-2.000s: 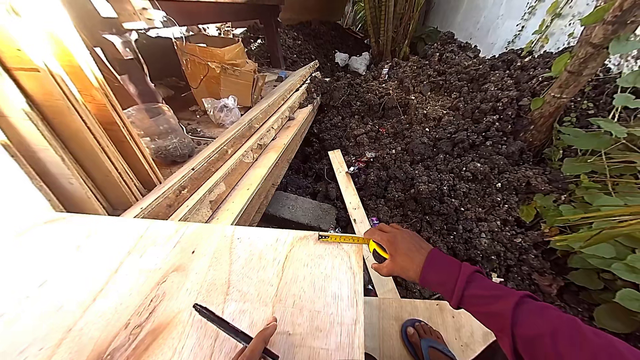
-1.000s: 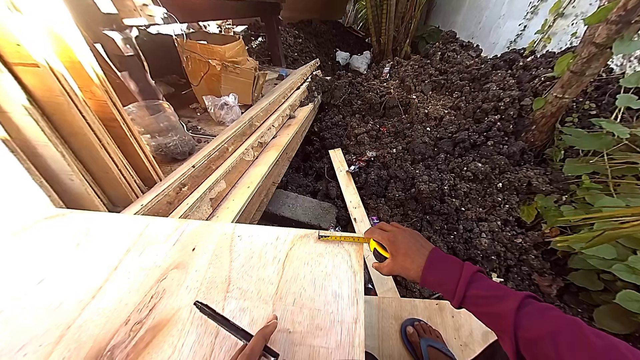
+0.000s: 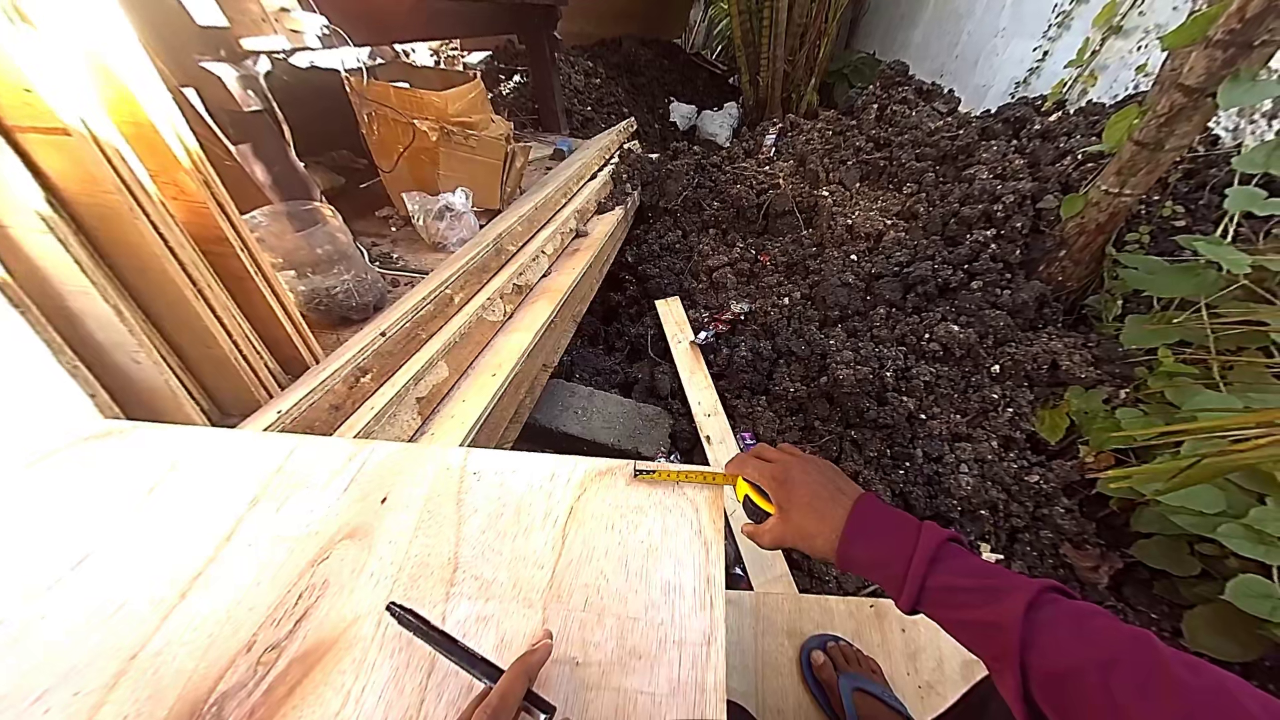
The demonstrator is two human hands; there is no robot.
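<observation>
A pale plywood sheet (image 3: 480, 560) fills the lower left of the head view. My right hand (image 3: 805, 500) grips a yellow and black tape measure (image 3: 752, 498) just past the sheet's right edge. Its short yellow blade (image 3: 685, 476) lies over the sheet near the far right corner, the hooked end pointing left. At the bottom, my left hand (image 3: 518, 680) is partly cut off by the frame and holds a black marker pen (image 3: 455, 645) above the plywood, its tip end toward the upper left.
A narrow wood strip (image 3: 700, 390) runs beyond the corner over dark soil (image 3: 850, 260). Long boards (image 3: 480, 310), a concrete block (image 3: 600, 418) and a cardboard box (image 3: 435, 140) lie farther off. My sandalled foot (image 3: 850, 680) rests on a lower plywood piece (image 3: 920, 645). Plants stand at right.
</observation>
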